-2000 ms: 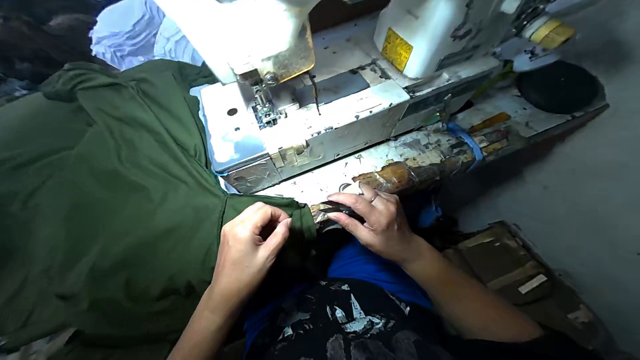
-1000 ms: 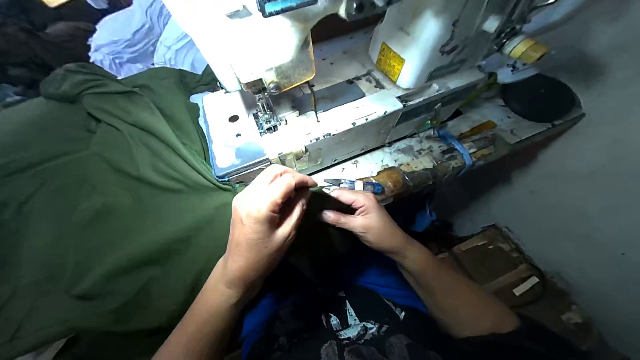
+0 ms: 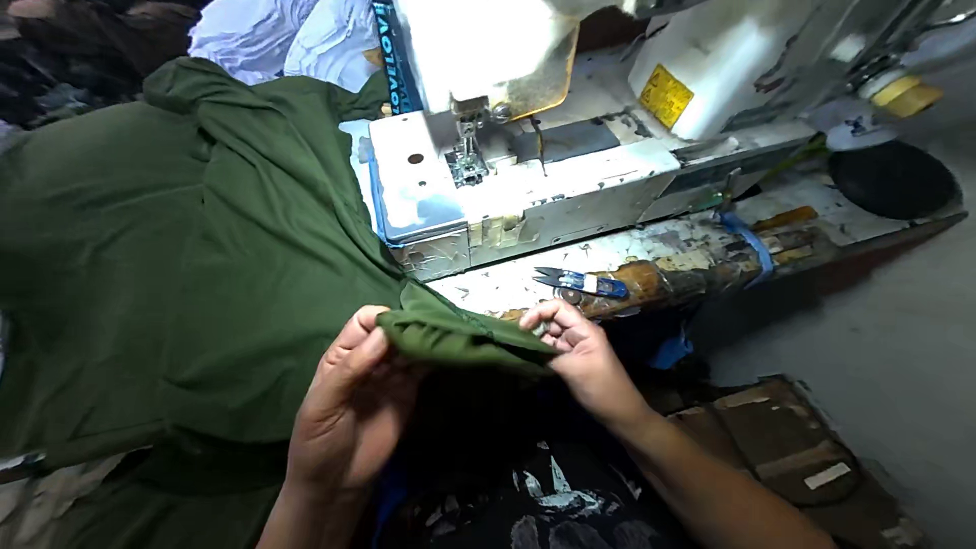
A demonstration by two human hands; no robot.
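Note:
A dark green knit garment point(image 3: 252, 267) spreads over the left of the view, and its seamed edge is stretched between my two hands. My left hand point(image 3: 351, 396) pinches one end of that edge between thumb and fingers. The other end is gripped by my right hand point(image 3: 583, 351), whose ring shows. Just above my right hand, blue thread snips point(image 3: 581, 283) lie on the table edge with their blades pointing left. Behind the cloth stands a white industrial sewing machine point(image 3: 564, 194), its presser foot point(image 3: 467, 164) over the bed with no cloth beneath.
White cut fabric pieces point(image 3: 252, 38) are stacked at the back left. A worn table edge point(image 3: 671, 271), wrapped and tied with a blue strip, runs along the machine's front. A black round pad point(image 3: 894, 179) lies at the right. A cardboard box point(image 3: 778, 442) sits at the lower right.
The snips, in my right hand two seconds before, now lie on the table. My hands have moved apart, with the garment's edge opened out between them.

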